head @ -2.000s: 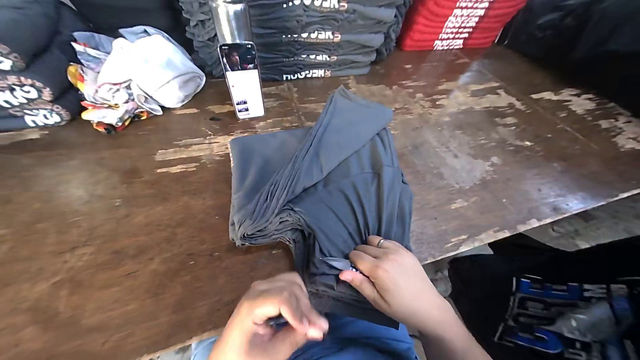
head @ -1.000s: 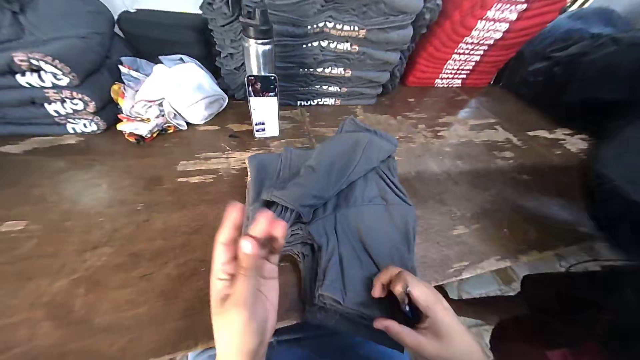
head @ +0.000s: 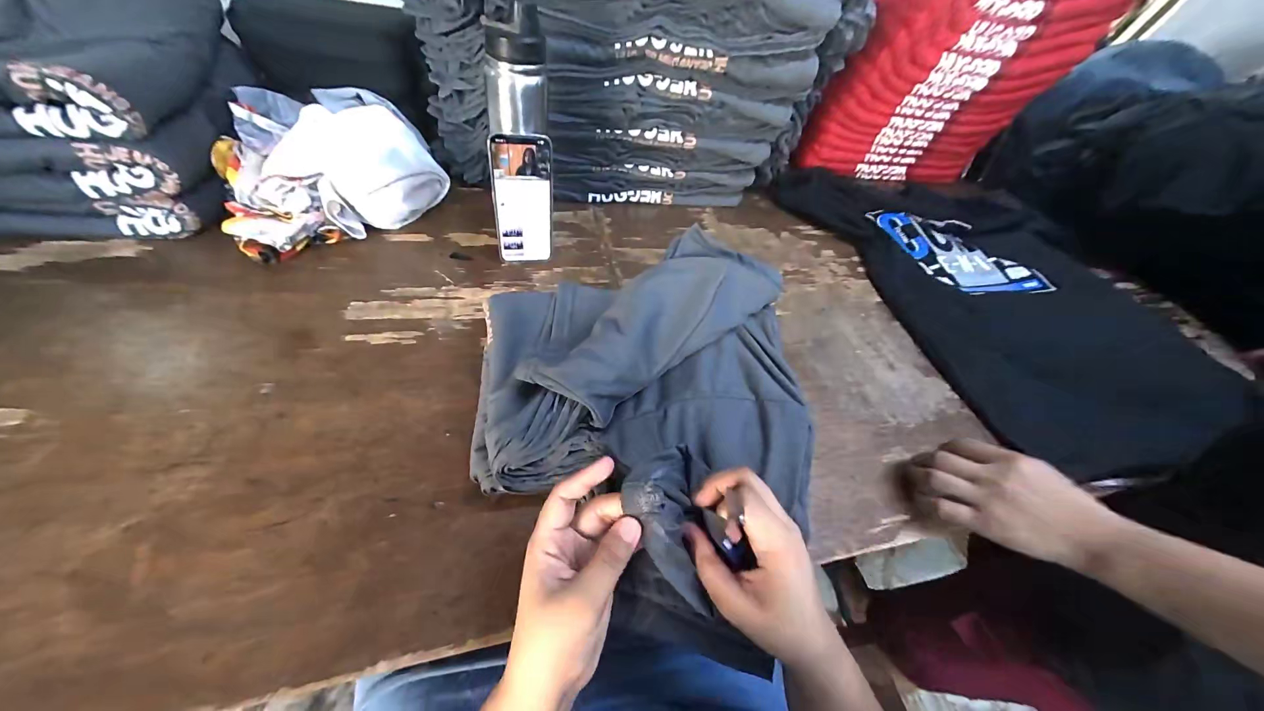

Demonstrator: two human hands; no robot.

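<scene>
A stack of folded dark grey garments [head: 691, 365] lies on the worn wooden table in front of me, its near part hanging over the edge. My left hand [head: 583, 553] pinches a gathered bit of the grey fabric between thumb and fingers. Just right of it, my right hand [head: 755, 558] is closed around a small dark blue tool [head: 733, 543], whose kind is partly hidden by the fingers; the fabric lies against these fingers.
A phone [head: 521, 197] leans on a steel bottle [head: 516, 94]. Behind are piles of grey garments [head: 681, 99] and red garments [head: 928, 79]; crumpled cloths [head: 346, 163] lie left. Another person's hand [head: 997, 494] rests by a black printed shirt [head: 1047, 336] at right.
My left hand, raised and holding nothing a second ago, now pinches the fabric. A black printed shirt lies on the table at right, and another person's hand has come into view there.
</scene>
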